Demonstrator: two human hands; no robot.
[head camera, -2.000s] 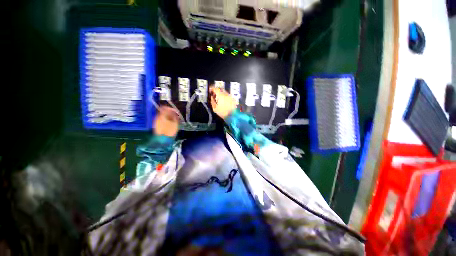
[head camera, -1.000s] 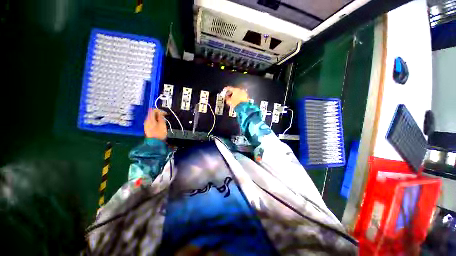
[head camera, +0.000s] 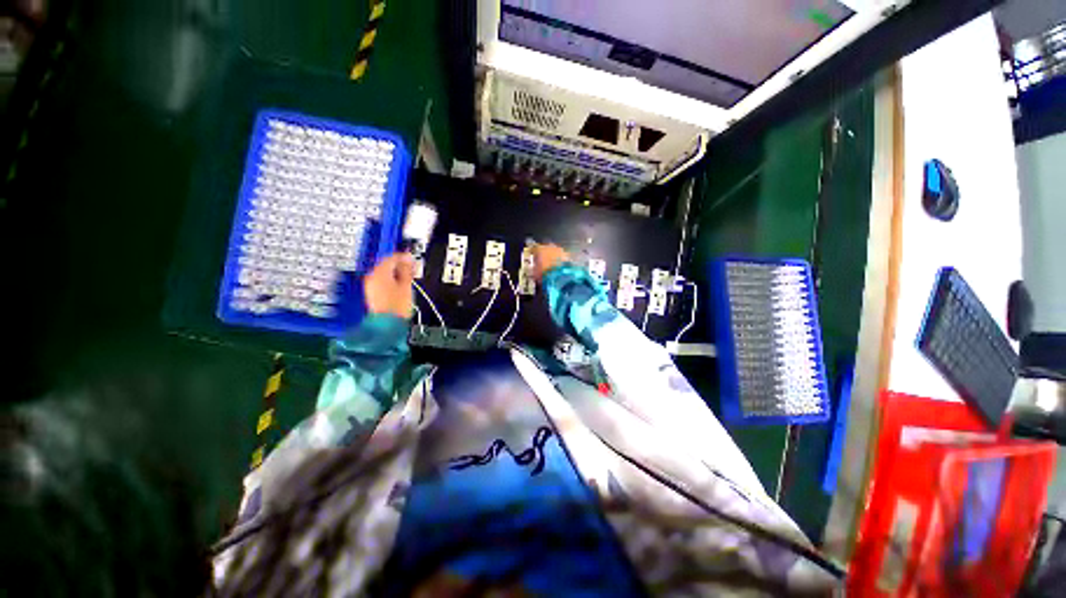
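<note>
My left hand (head camera: 390, 285) is at the left end of the black fixture board (head camera: 468, 206). A white unit (head camera: 421, 220) shows at its fingertips, above the leftmost socket; the grip is blurred. My right hand (head camera: 547, 259) is at the fourth white test socket (head camera: 527, 270) from the left; whether it holds anything cannot be told. Other sockets (head camera: 456, 258) stand in a row on the board. Thin white leads (head camera: 485, 311) loop from the row to the terminal strip (head camera: 450, 339) at the near edge.
The left blue tray (head camera: 233, 301) holds rows of white units. The right blue tray (head camera: 731, 397) holds greyer rows. The test instrument (head camera: 561, 115) and monitor (head camera: 678, 35) are behind. A white desk (head camera: 923, 251) has a keyboard (head camera: 968, 339), mouse (head camera: 939, 189) and red bin (head camera: 923, 467).
The view has shifted, showing more of the monitor. A white unit now shows at my left fingertips, where none was visible before. My right hand remains around the fourth socket.
</note>
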